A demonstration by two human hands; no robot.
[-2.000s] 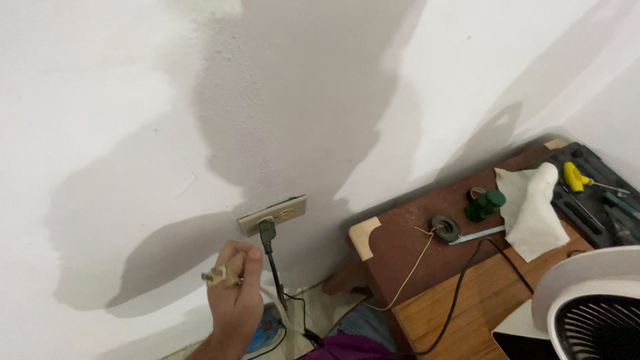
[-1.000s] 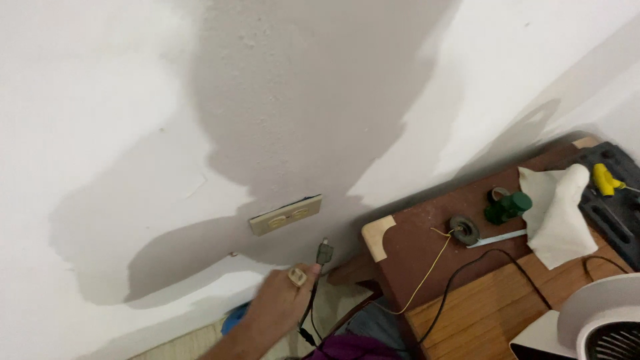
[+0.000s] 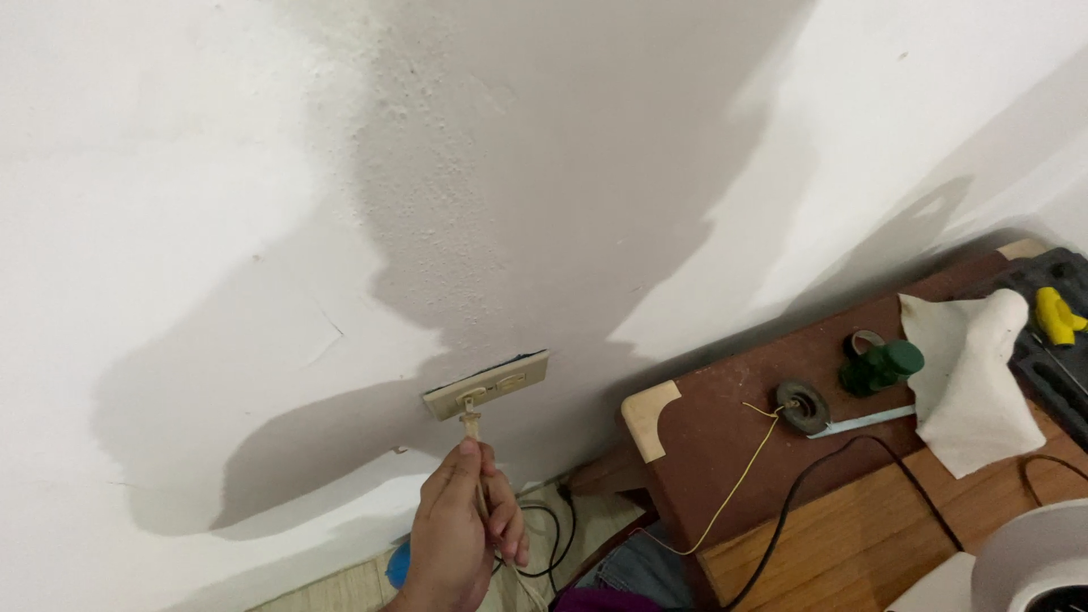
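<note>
My left hand point(image 3: 467, 518) grips a cream-coloured plug point(image 3: 472, 423) by its cord, just below the wall outlet point(image 3: 489, 387). The plug's prongs point up at the left socket of the beige outlet plate; whether they have entered the slots cannot be told. The cream cord point(image 3: 523, 586) runs down past my fingers. A black cord point(image 3: 557, 544) lies on the floor right of the hand. My right hand is not in view.
At the right stands a brown table point(image 3: 705, 476) bearing a green bottle point(image 3: 880, 365), a dark ring with yellow string point(image 3: 801, 406), a white cloth point(image 3: 977, 382), a yellow-handled tool point(image 3: 1058, 316) in a black case, and a white fan point(image 3: 1037, 552). A blue object point(image 3: 398, 565) sits near the wall.
The black plug, in the outlet two seconds ago and in my left hand one second ago, is out of the socket and let go. My left hand has moved the cream plug up to the outlet.
</note>
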